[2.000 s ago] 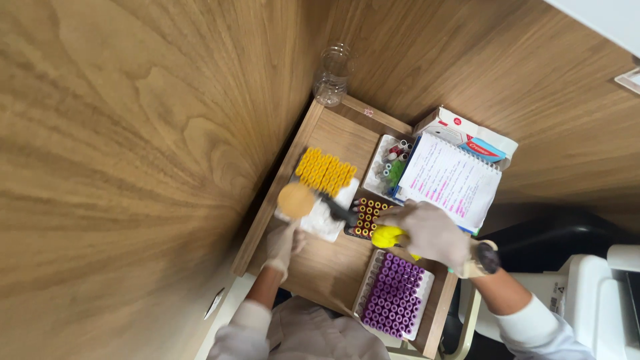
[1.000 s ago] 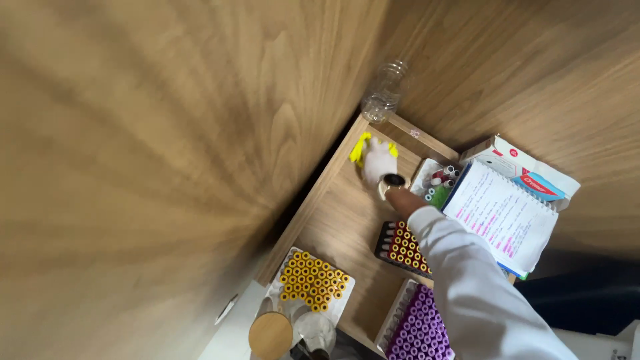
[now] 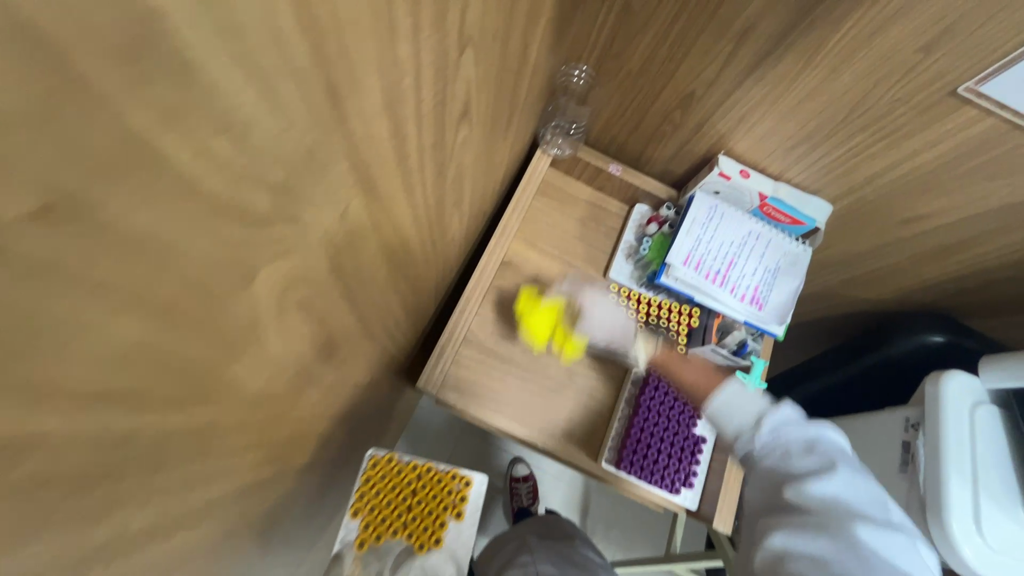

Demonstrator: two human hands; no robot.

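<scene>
My right hand (image 3: pixel 596 316), gloved and blurred by motion, holds a crumpled yellow cloth (image 3: pixel 548 324) at the bare wooden surface of a shallow tray-like top (image 3: pixel 528 392). At the bottom left, my left hand (image 3: pixel 376 560), gloved and partly cut off by the frame, is at the lower edge of a white foam rack (image 3: pixel 472 500) of yellow-capped tubes (image 3: pixel 412 500), held beyond the wooden edge. A rack of purple-capped tubes (image 3: pixel 662 432) stands below my right forearm. Yellow-ringed tubes (image 3: pixel 656 308) stand in a dark rack beside my right hand.
A clear plastic bottle (image 3: pixel 566 112) stands at the far corner. A spiral notebook (image 3: pixel 736 256) with handwriting leans by a Cremer box (image 3: pixel 772 196). Near it lies a white tray (image 3: pixel 628 252) with mixed tubes. A white bin or machine (image 3: pixel 972 472) is at right, wooden panels around.
My right hand with the yellow cloth has moved from the far corner toward the near side. The yellow-capped rack, earlier on the wooden surface, is now beyond its near edge.
</scene>
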